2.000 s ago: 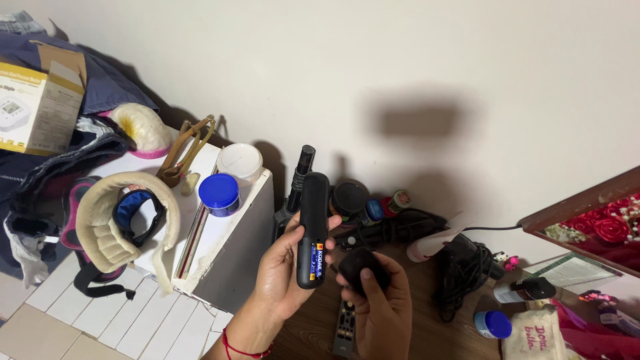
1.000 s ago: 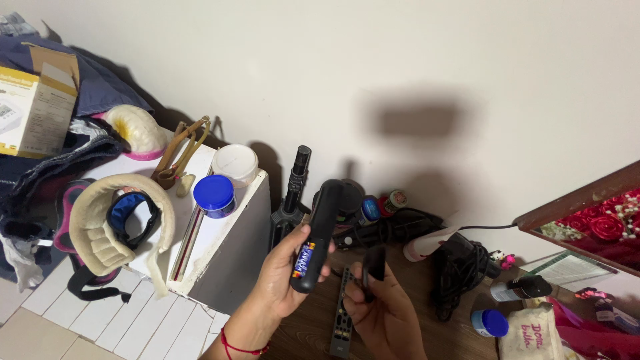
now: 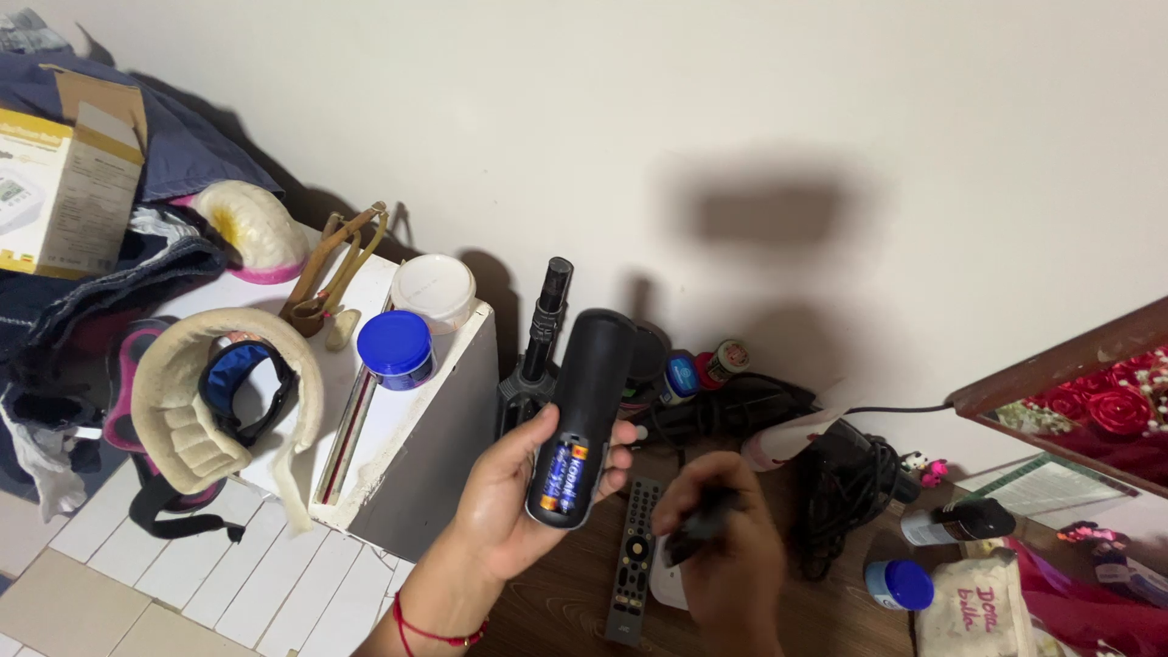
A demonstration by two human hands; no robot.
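My left hand (image 3: 511,493) grips a black remote control (image 3: 593,374), its battery bay uncovered and facing me. Two Kodak batteries (image 3: 564,474) lie side by side in the bay at the lower end. To the right and slightly lower, my right hand (image 3: 730,547) holds a small black piece (image 3: 701,527), probably the battery cover; it is blurred and partly hidden by the fingers. The two hands are apart. Below and between them, a second remote control (image 3: 634,561) with many buttons rests on the brown wooden surface (image 3: 538,602).
A white cabinet at left bears a blue-lidded jar (image 3: 395,349), a white-lidded tub (image 3: 433,292), a slingshot (image 3: 338,269) and a beige neck brace (image 3: 182,411). Behind the hands stands a black tripod (image 3: 538,356). Coiled black cables (image 3: 844,511) and a framed rose picture (image 3: 1095,411) are at right.
My right hand has turned, and the black piece in it now points down to the left, blurred. The held remote is tilted differently from a second ago, with more of its battery bay showing.
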